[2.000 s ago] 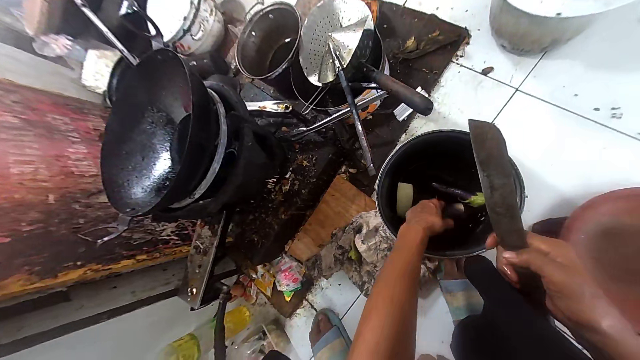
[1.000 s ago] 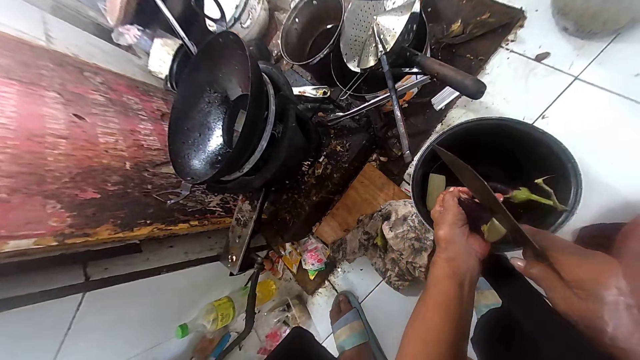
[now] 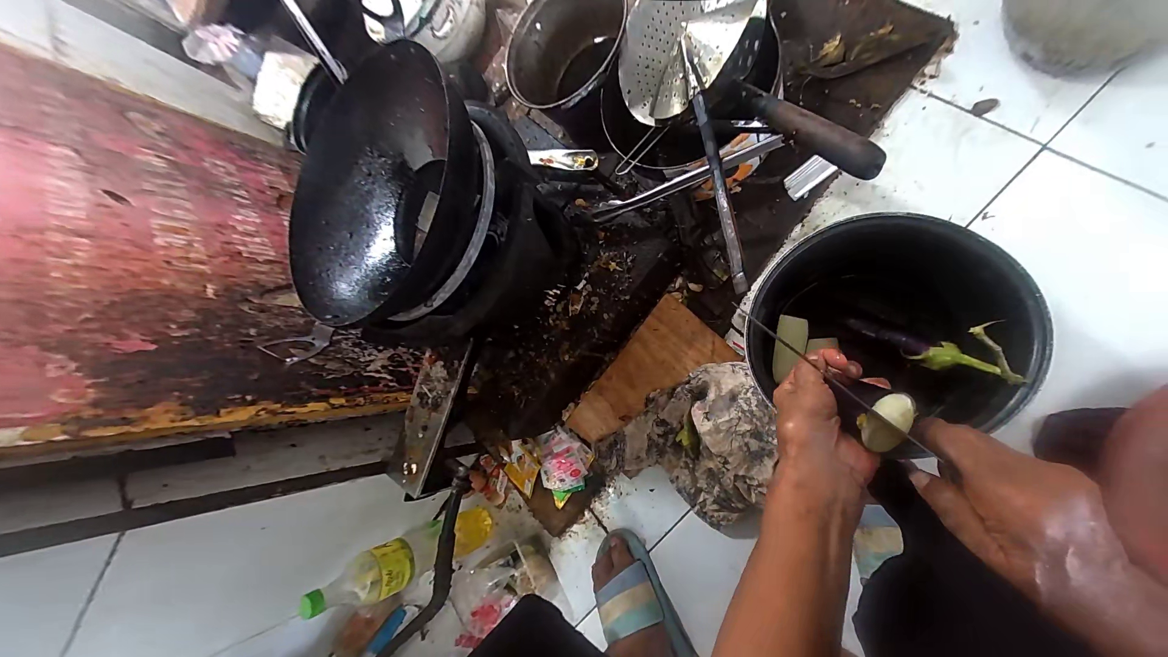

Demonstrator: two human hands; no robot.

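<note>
Over the near rim of a dark metal pot (image 3: 1049, 356), my left hand (image 3: 826, 420) grips a purple eggplant (image 3: 858, 392) whose pale cut end faces right. My right hand (image 3: 999, 497) holds a knife by its handle; the knife blade (image 3: 789, 347), seen almost edge-on, lies across the eggplant and my left fingers. Whether the blade touches the flesh I cannot tell. Inside the pot are another eggplant with a green stem (image 3: 949, 358), and pale pieces (image 3: 790, 349) at the left wall. The pot's bottom is dark and hard to make out.
A black wok (image 3: 365, 201) leans on a burner at the left. Behind are a pot (image 3: 566, 55), a perforated metal ladle (image 3: 652, 64) and a wooden handle (image 3: 821, 132). A crumpled cloth (image 3: 721, 438), a wooden board (image 3: 657, 365) and a plastic bottle (image 3: 365, 575) lie on the floor.
The knife, upright above the pot two seconds ago, now lies across the eggplant. My left hand, earlier reaching inside the pot, has come to its near rim with the eggplant. The view has shifted right.
</note>
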